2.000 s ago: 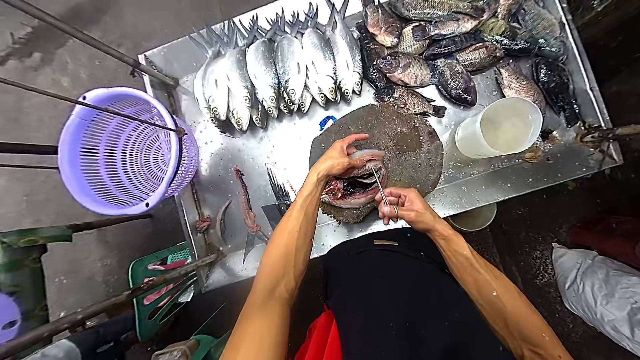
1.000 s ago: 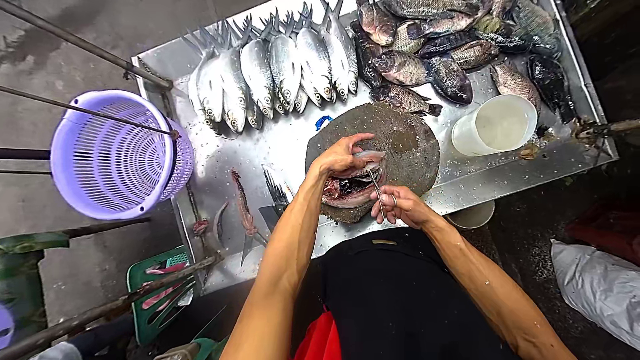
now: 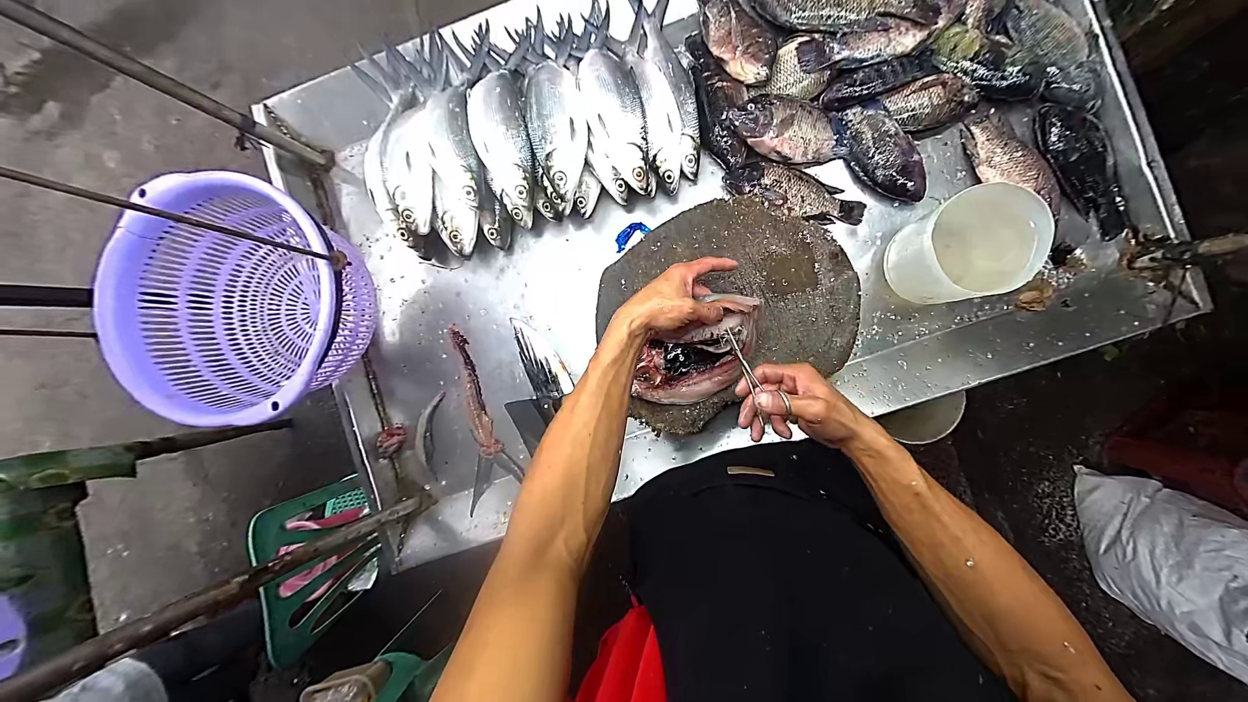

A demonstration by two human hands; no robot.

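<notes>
An opened fish point(image 3: 687, 380) lies on a round, dark chopping block point(image 3: 809, 302), its dark and red inside showing. My left hand point(image 3: 678, 297) grips the upper flap of the fish. In my right hand point(image 3: 804, 400) is a pair of metal forceps point(image 3: 746, 361), fingers in its ring handles and its tips at the flesh of the flap. Whether the tips are closed on anything is too small to tell. Left of the block, a knife blade point(image 3: 531, 419) is partly hidden by my left forearm. A fish backbone with its tail point(image 3: 475, 395) lies farther left.
Silvery fish point(image 3: 556, 122) lie in a row along the metal table point(image 3: 429, 302); darker fish point(image 3: 790, 127) are heaped at the upper right. A whitish plastic container point(image 3: 921, 258) stands right of the block. A purple basket point(image 3: 229, 390) is at the left, near metal rods point(image 3: 166, 73).
My right hand and the forceps have shifted slightly at the fish. My left hand still holds the flap.
</notes>
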